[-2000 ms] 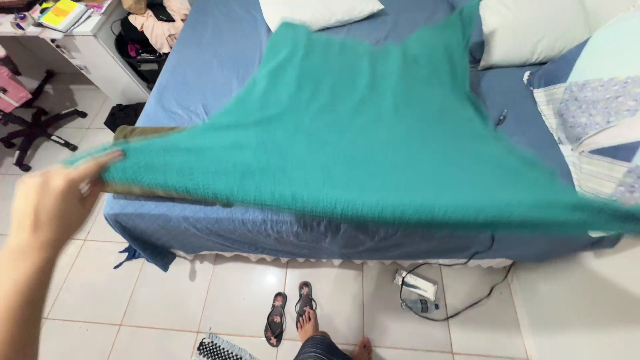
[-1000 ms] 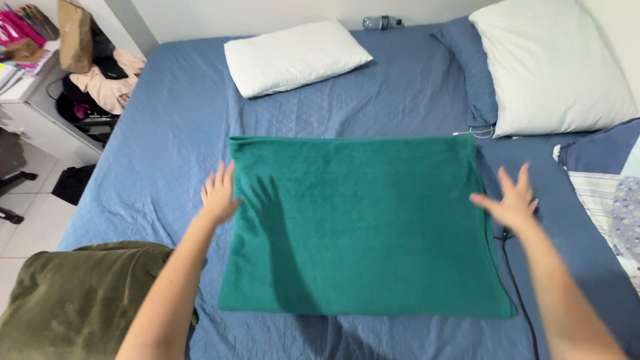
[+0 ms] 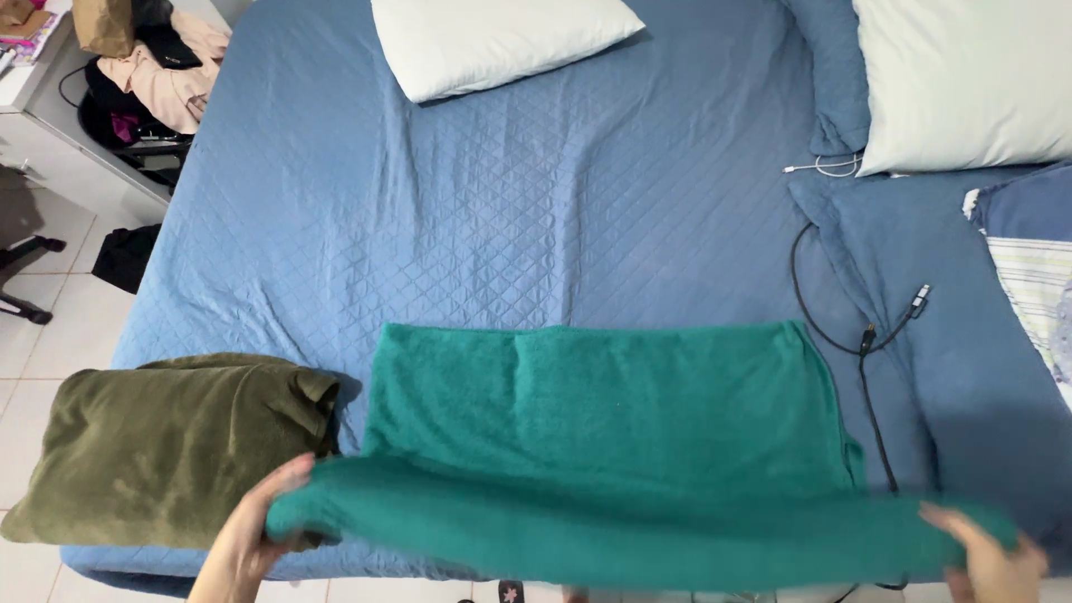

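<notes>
A green cloth, like a blanket or towel (image 3: 611,402), lies on the blue quilted bedspread (image 3: 502,209), its near part lifted in a blurred fold. My left hand (image 3: 260,519) grips the left end of that fold. At the right end, my right hand (image 3: 988,544) is closed around the fabric, fingers partly blurred. The far part of the cloth rests flat on the bed. Beside my left hand sits a folded olive-green blanket (image 3: 176,452).
A white pillow (image 3: 494,42) lies at the far side, another (image 3: 963,84) at the far right. Black cable (image 3: 875,419) and white cable (image 3: 825,166) lie right of the cloth. Patterned bedding (image 3: 1030,276) is at the right edge. A desk (image 3: 75,142) stands left.
One second ago the cloth lay flat with my hands apart from it at its sides. Now both hands hold its near edge, raised off the bed. Earlier it was spread out in the air.
</notes>
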